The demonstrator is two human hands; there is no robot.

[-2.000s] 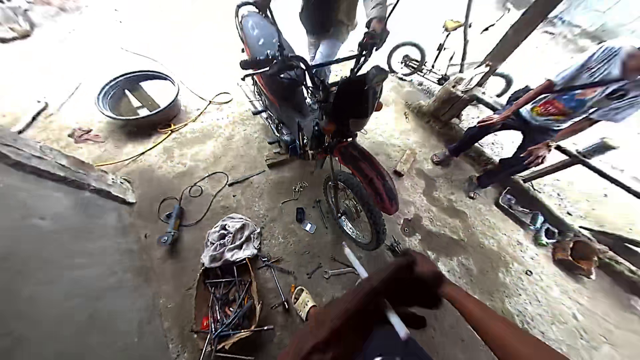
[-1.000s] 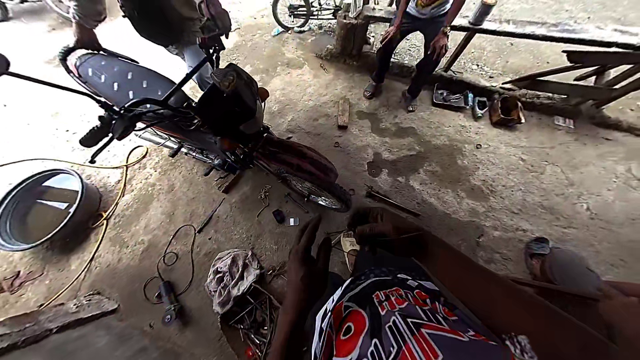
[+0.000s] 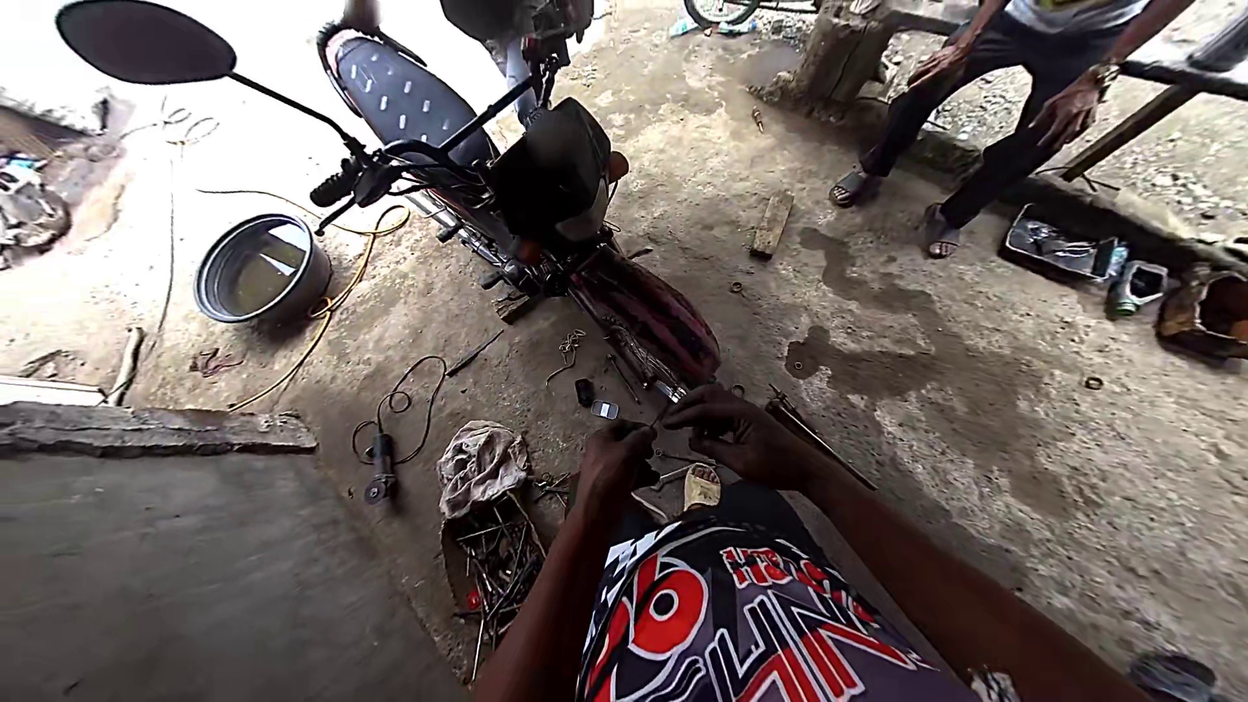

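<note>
Near the front of a motorcycle (image 3: 546,185), my left hand (image 3: 616,458) is closed around a small thin item too small to name. My right hand (image 3: 736,434) is beside it, fingertips pinched near the same item; whether both hold it I cannot tell. Beyond my hands lies the red front fender (image 3: 663,312) of the motorcycle. The front wheel is mostly hidden. A dark small object (image 3: 584,392) and a small pale rectangular item (image 3: 604,409) lie on the ground left of my right hand. A box of tools (image 3: 497,556) with a pale rag (image 3: 483,466) stands left of my left arm.
An angle grinder (image 3: 380,468) with its cord lies at left, near a concrete ledge (image 3: 146,429). A basin of water (image 3: 261,268) stands behind a yellow hose (image 3: 356,283). A wood block (image 3: 772,224) lies ahead. A seated person (image 3: 1014,107) is at upper right; another stands behind the motorcycle.
My hands were apart one second ago, the left one with fingers spread; now they are close together. A long white item seen at my hands two seconds ago no longer shows. The view has shifted.
</note>
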